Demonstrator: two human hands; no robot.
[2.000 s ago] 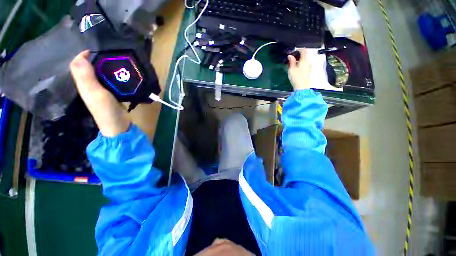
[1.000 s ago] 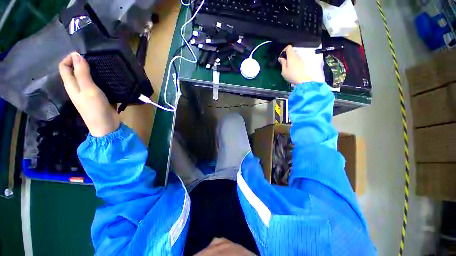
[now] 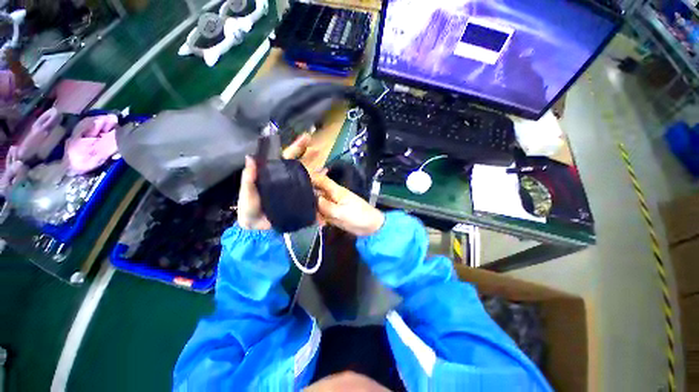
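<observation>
The black gaming headset [image 3: 287, 193] is lifted in front of me, its headband arching up and to the right. My left hand [image 3: 254, 191] holds it around one earcup, with fingers behind it. My right hand [image 3: 342, 204] is at the right side of that earcup, fingertips against it near the cable end; what they pinch is hidden. The white USB cable [image 3: 306, 268] loops below the earcup. Grey dust bags [image 3: 188, 145] lie behind and to the left of the headset.
A monitor [image 3: 490, 53] stands behind the keyboard [image 3: 452, 125]. A round white puck [image 3: 418, 181] lies before it. A blue parts tray [image 3: 165, 277] is at left, with pink items beyond. White cat-ear headsets [image 3: 222, 29] lie on the conveyor. An open carton [image 3: 567, 329] is at lower right.
The headset has been lifted off the board and turned, with its glowing logo no longer showing. My right hand has left the mouse area and come to the headset. The view has tilted up.
</observation>
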